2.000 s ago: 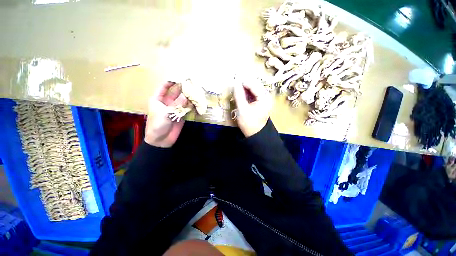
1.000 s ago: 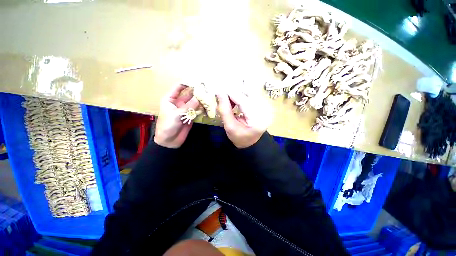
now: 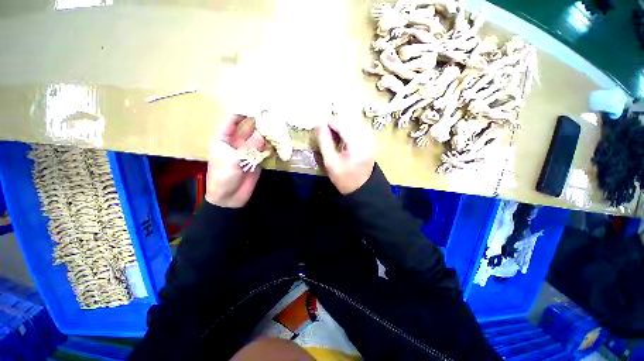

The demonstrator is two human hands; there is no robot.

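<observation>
My left hand (image 3: 234, 163) holds a tan toy arm (image 3: 274, 135) at the bench's front edge. A small spread toy hand sticks out below my left fingers. My right hand (image 3: 346, 156) is just right of the piece, thumb and fingers bent near each other; glare hides whether something small is between them. A heap of tan toy arms (image 3: 448, 81) lies on the bench to the right. A blue tote (image 3: 141, 233) at the lower left holds tan parts in close rows.
A thin stick (image 3: 171, 95) lies on the bench (image 3: 176, 49), left of my hands. A black phone (image 3: 558, 156) and black parts (image 3: 620, 162) lie at right. A second blue tote (image 3: 482, 233) holds white film and black pieces. A green belt (image 3: 544, 17) runs beyond.
One second ago my right fingers were at the tan piece; now my right hand is a little apart from it. My left hand keeps its hold. The whole view has shifted slightly.
</observation>
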